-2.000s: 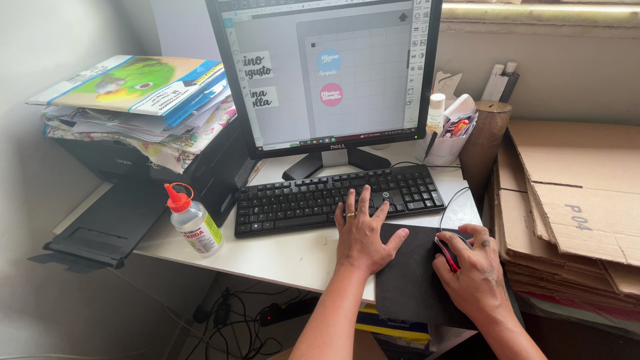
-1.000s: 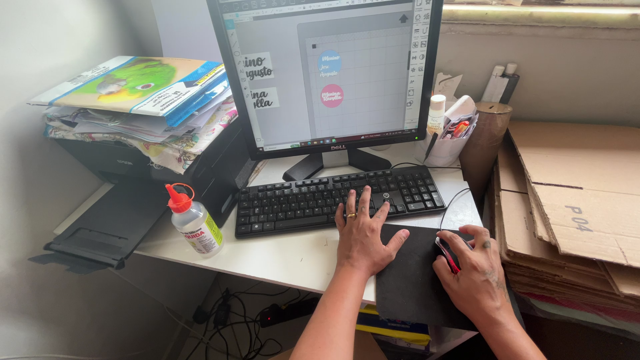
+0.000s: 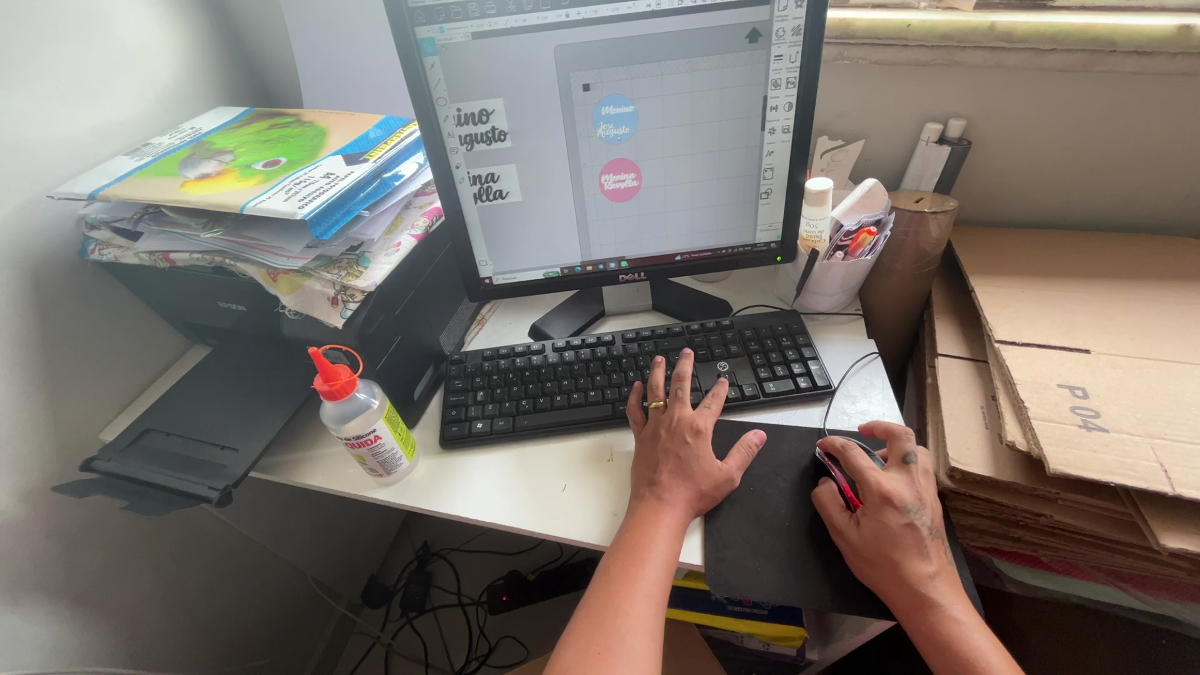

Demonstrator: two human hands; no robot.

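Observation:
My left hand (image 3: pixel 684 441) rests with spread fingertips on the right part of a black keyboard (image 3: pixel 553 389), a gold ring on one finger. At the right, my right hand (image 3: pixel 886 497) is closed around a black and red computer mouse (image 3: pixel 844 473) on a black mouse pad (image 3: pixel 759 534). Behind the keyboard stands a Dell monitor (image 3: pixel 675 187). Its screen shows a design program with a blue circle and a pink circle, both bearing white lettering, on a grid. Black lettering on pale rectangles is at the screen's left.
A clear bottle with a red cap (image 3: pixel 366 422) stands left of the keyboard. Papers (image 3: pixel 253 169) are piled on a black Epson printer (image 3: pixel 375 328). A white pen holder (image 3: pixel 839 272) and a cardboard tube (image 3: pixel 905 262) stand beside flattened cardboard (image 3: pixel 1097 347). Cables (image 3: pixel 450 600) lie below the desk.
On the screen, the white lettering in and under the blue circle has shifted; its lower lines now lie inside the circle. Both hands have stayed in place.

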